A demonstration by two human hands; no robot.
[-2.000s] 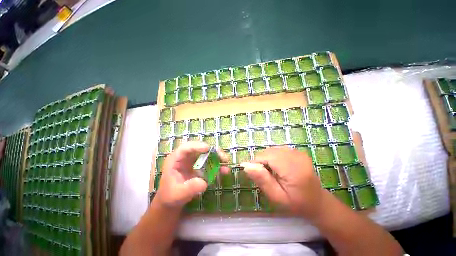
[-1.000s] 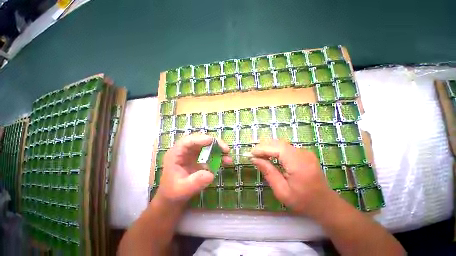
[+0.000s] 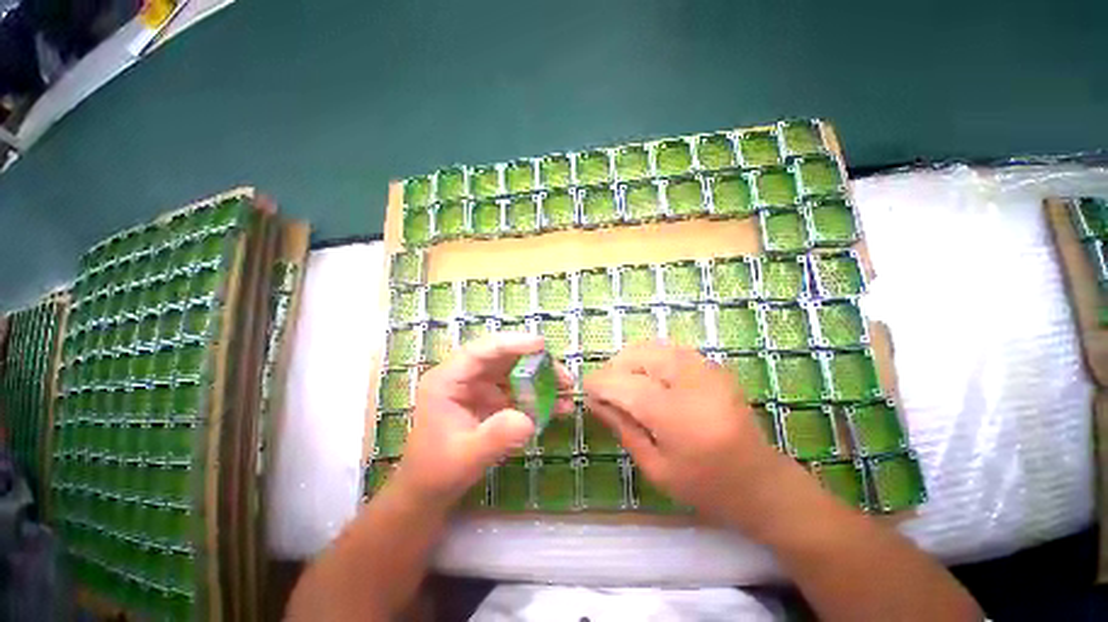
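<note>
My left hand [image 3: 468,413] holds one small green circuit board [image 3: 536,389] on edge between thumb and fingers, above the central sheet. My right hand [image 3: 668,413] is just right of the board, fingertips pinched close to its face. A thin tip seems to show between the right fingertips and the board, too small and blurred to name. Below both hands lies a cardboard sheet [image 3: 583,252] with rows of green circuit boards [image 3: 638,283]. A bare strip of cardboard runs across its third row. My hands hide part of the lower rows.
Stacked loaded sheets [image 3: 231,401] stand at the left. Another sheet with boards [image 3: 1075,261] is cut off at the right edge. White padding [image 3: 972,352] lies under the central sheet. A dark-green surface [image 3: 547,73] runs across the far side. White clothing [image 3: 620,604] shows at the bottom.
My right hand has moved left, closer to the board, since one second ago. The left hand still holds the board, now turned slightly and a little further right.
</note>
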